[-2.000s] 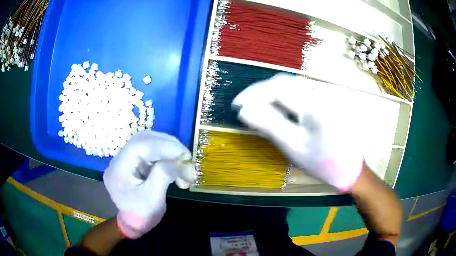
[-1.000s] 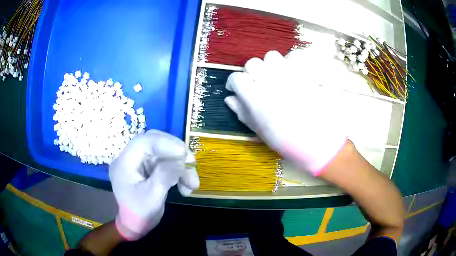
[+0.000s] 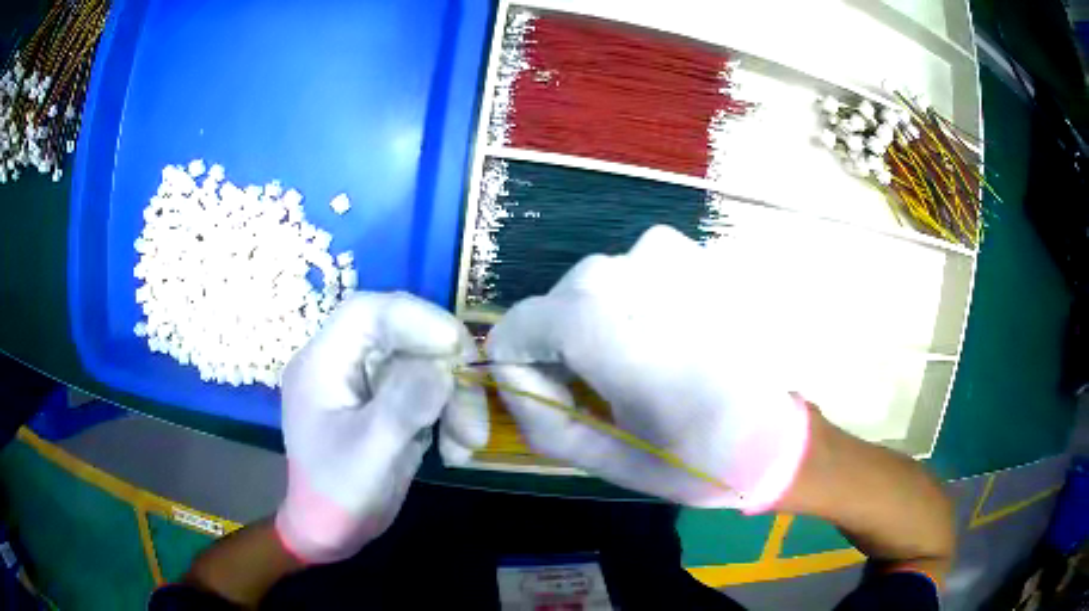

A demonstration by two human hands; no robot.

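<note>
My left hand (image 3: pixel 376 406), in a white glove with a pink cuff, pinches the end of a yellow lead wire (image 3: pixel 597 426), which trails right across my right hand. Any connector housing in its fingertips is hidden. My right hand (image 3: pixel 633 370), also gloved, holds a thin dark wire (image 3: pixel 516 362) with its end at the left fingertips. The fingertips of both hands nearly touch. Below them, the yellow wires in the near compartment are mostly covered. The dark greenish wires (image 3: pixel 585 233) lie in the middle compartment, the red wires (image 3: pixel 615 96) beyond.
The blue tray (image 3: pixel 322 96) at left holds a heap of white housings (image 3: pixel 227 281). Finished harnesses (image 3: pixel 926 167) lie at the right of the divided wire tray (image 3: pixel 973 287). Another harness pile (image 3: pixel 42 96) is at the far left. The green bench edge runs below the trays.
My right hand has come from the dark-wire compartment down and left to my left fingertips, now with a dark wire. The yellow wire now shows stretched across my right hand.
</note>
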